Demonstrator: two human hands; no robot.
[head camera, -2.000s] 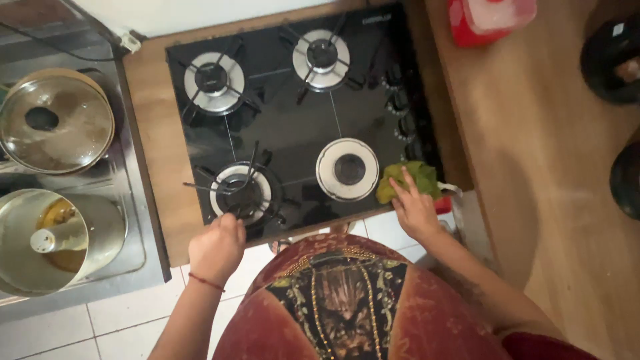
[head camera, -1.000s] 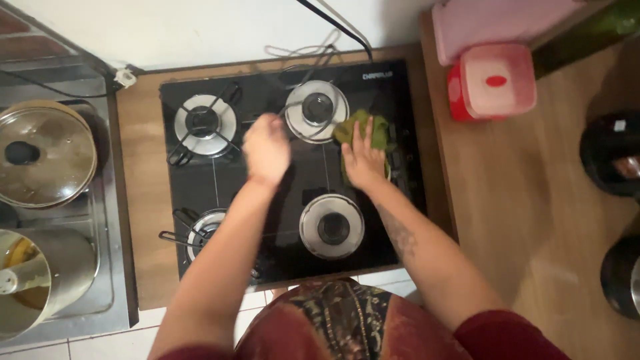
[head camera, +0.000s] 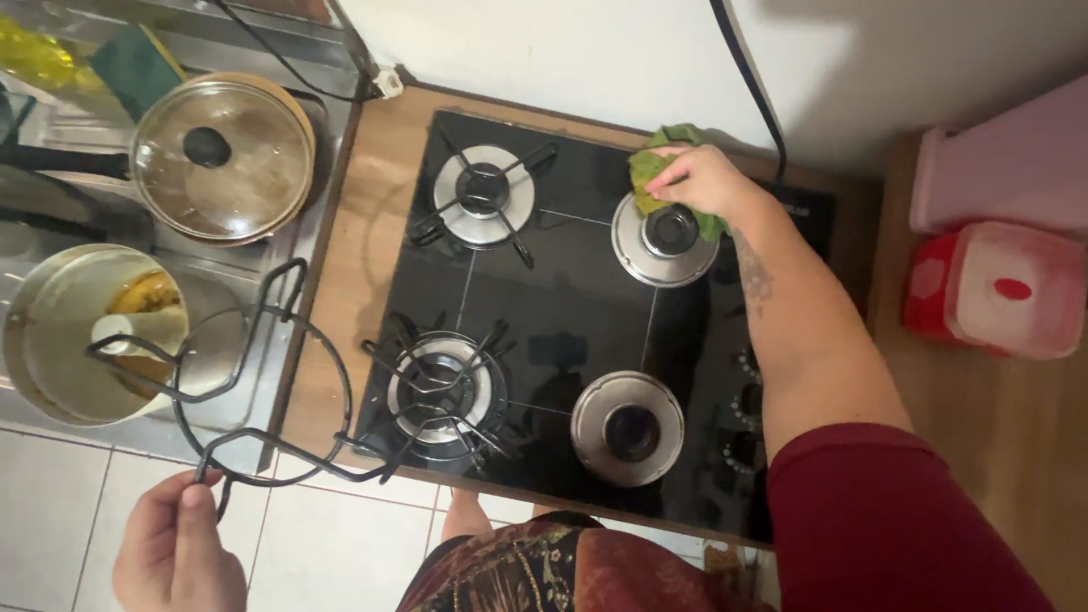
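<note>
My left hand (head camera: 183, 540) pinches the edge of a black wire pan support (head camera: 336, 361), which it holds up at the lower left, over the edge of the counter. My right hand (head camera: 701, 183) grips a green cloth (head camera: 650, 178) against the back right burner (head camera: 629, 246) of a black glass cooktop (head camera: 544, 297). That burner and the front right burner (head camera: 627, 428) have no support on them. Supports stand over the back left burner (head camera: 484, 194) and the front left burner (head camera: 440, 387).
On the steel sink top at left are a lidded pan (head camera: 255, 170) and an open ring-shaped pot (head camera: 51, 340). A red container with a clear lid (head camera: 1050, 293) sits at right. A black cable (head camera: 748, 85) hangs down the back wall.
My left hand has moved from above the cooktop to the lower left with the pan support. My right hand has taken the cloth to the back edge of the back right burner.
</note>
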